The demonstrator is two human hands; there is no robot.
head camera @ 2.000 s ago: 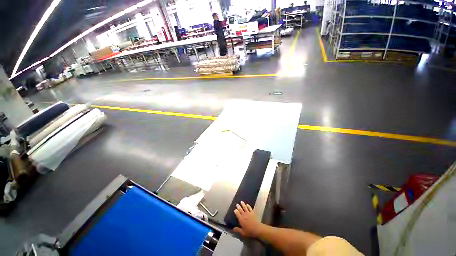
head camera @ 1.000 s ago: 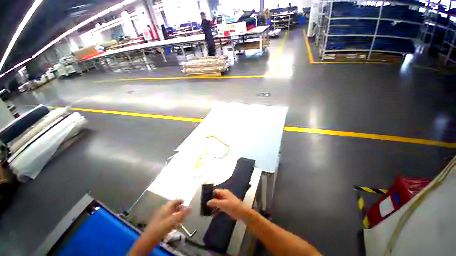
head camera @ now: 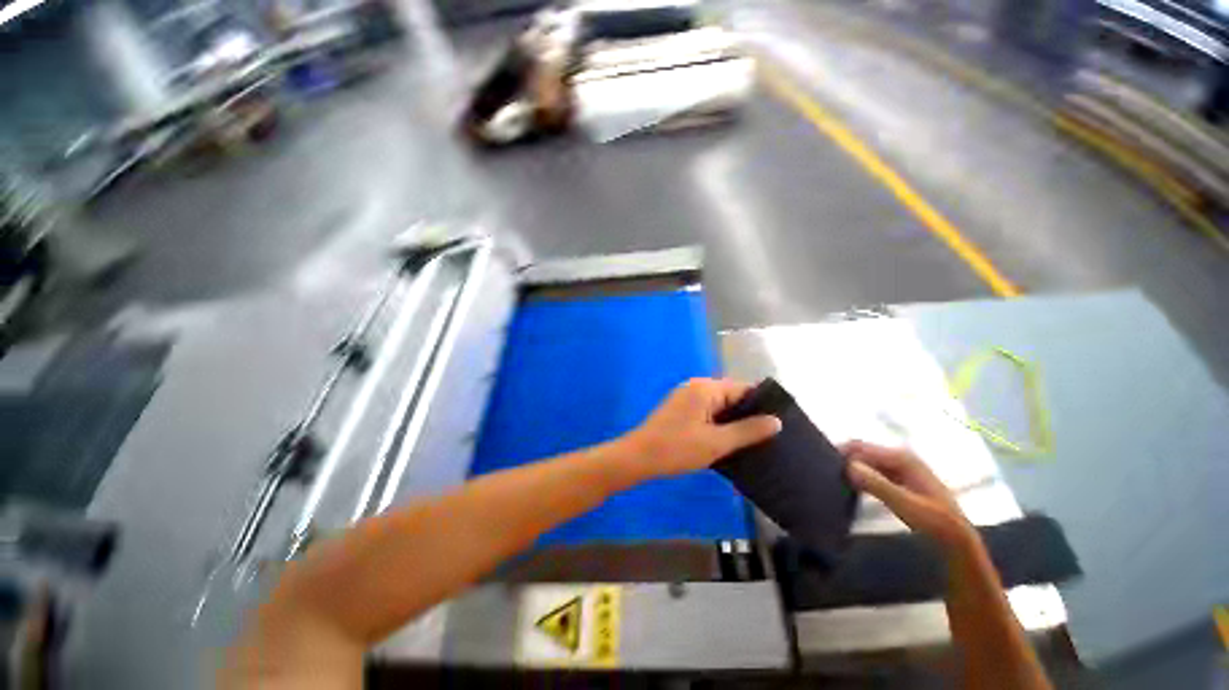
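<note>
A dark cut fabric piece (head camera: pixel 795 475) is held between my two hands, over the right edge of the blue feed belt (head camera: pixel 607 384). My left hand (head camera: pixel 708 429) grips its upper left end, thumb on top. My right hand (head camera: pixel 900 483) holds its right edge. The stack of cut pieces (head camera: pixel 930 561) lies behind and below it on the right side table, partly hidden by the piece and my right forearm.
The silver roller (head camera: pixel 431 364) and the guide shaft with collars (head camera: pixel 317 421) stand left of the belt. The machine side cover (head camera: pixel 701 623) with a yellow warning label is nearest me. A yellow-green cord (head camera: pixel 1045 411) lies on the right board. Fabric rolls (head camera: pixel 660 88) lie beyond.
The view has swung left to the machine. My left hand, apart from the fabric a second ago, now holds the piece together with my right hand, and the piece is nearer the belt.
</note>
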